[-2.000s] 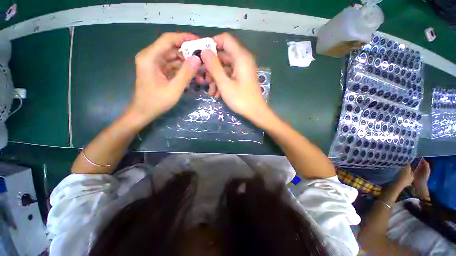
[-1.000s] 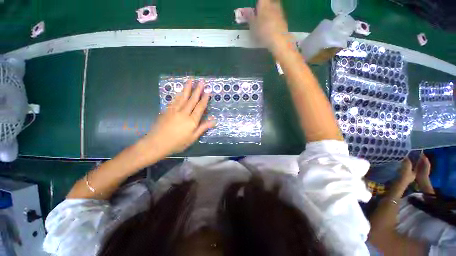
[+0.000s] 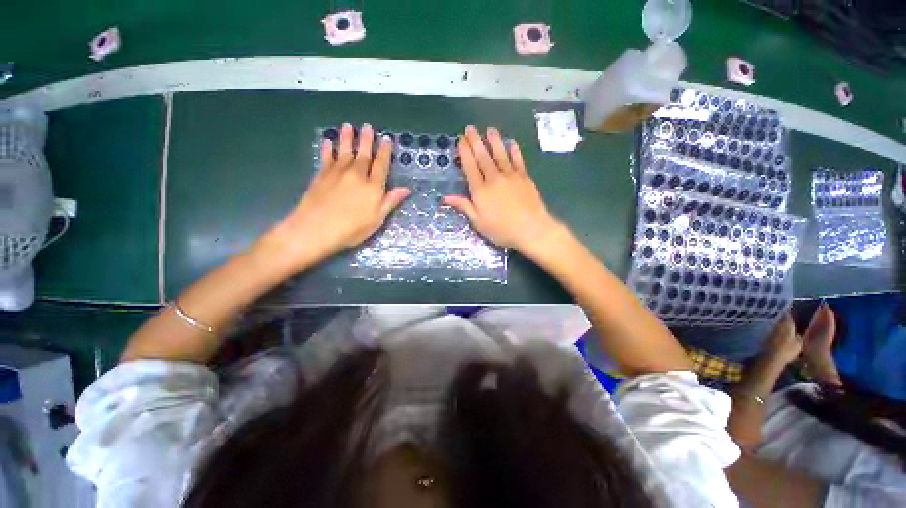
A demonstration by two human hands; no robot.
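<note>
A clear blister tray [image 3: 427, 238] lies on the green bench in front of me. Dark discs [image 3: 425, 149] fill rows at its far edge; the pockets nearer me look clear. My left hand [image 3: 348, 193] lies flat on the tray's left side, fingers apart, holding nothing. My right hand [image 3: 502, 193] lies flat on its right side, fingers apart, holding nothing. The fingers of both hands cover some of the discs. Pale pink square housings with dark round centres, one at the upper left [image 3: 344, 27] and one at the upper middle [image 3: 533, 39], lie spaced on the belt.
A translucent bottle [image 3: 621, 91] with its lid open stands at the white edge rail [image 3: 417, 74], beside a small white square [image 3: 558, 131]. Larger blister trays full of discs [image 3: 715, 213] lie to the right, before a neighbouring person's hands [image 3: 800, 342]. A white fan [image 3: 22, 203] is at the left edge.
The housing held between my hands earlier is no longer in them. My right hand has come back from a housing on the belt to the tray. The tray sits slightly farther from me.
</note>
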